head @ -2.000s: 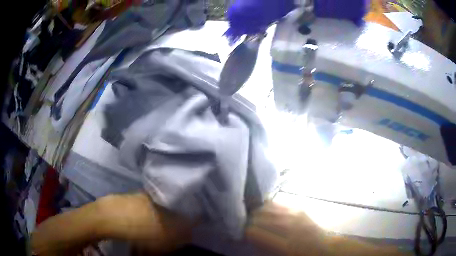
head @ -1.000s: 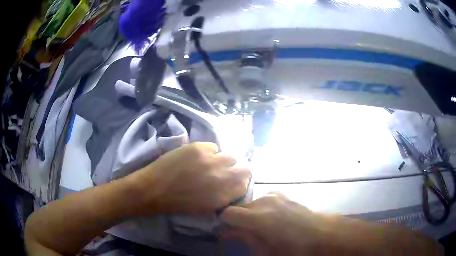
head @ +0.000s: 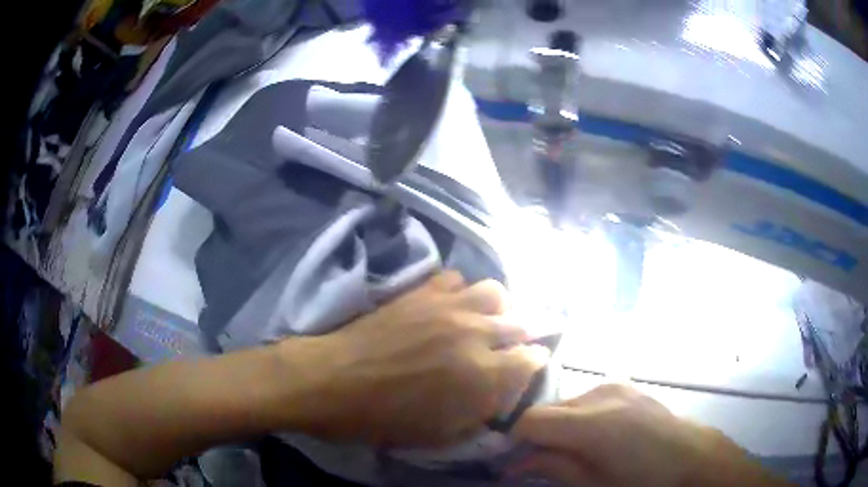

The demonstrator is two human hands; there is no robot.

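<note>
The grey and whitish garment panels lie bunched on the machine bed, left of and in front of the needle area. My left hand is closed on the cloth near its right edge, fingers pointing right. My right hand pinches a dark edge of the same cloth just below and right of my left hand. The white JACK sewing machine stands above right. Lamp glare hides the needle and presser foot.
A dark oval disc hangs left of the machine head, below a purple fluffy roll. Scissors lie at the right edge. Fabric scraps are heaped at left. A red cloth shows at lower left.
The view has shifted, so the machine and cloth appear further right and tilted. Since two seconds ago, both hands have come up onto the cloth; they keep nearly the same hold as one second ago.
</note>
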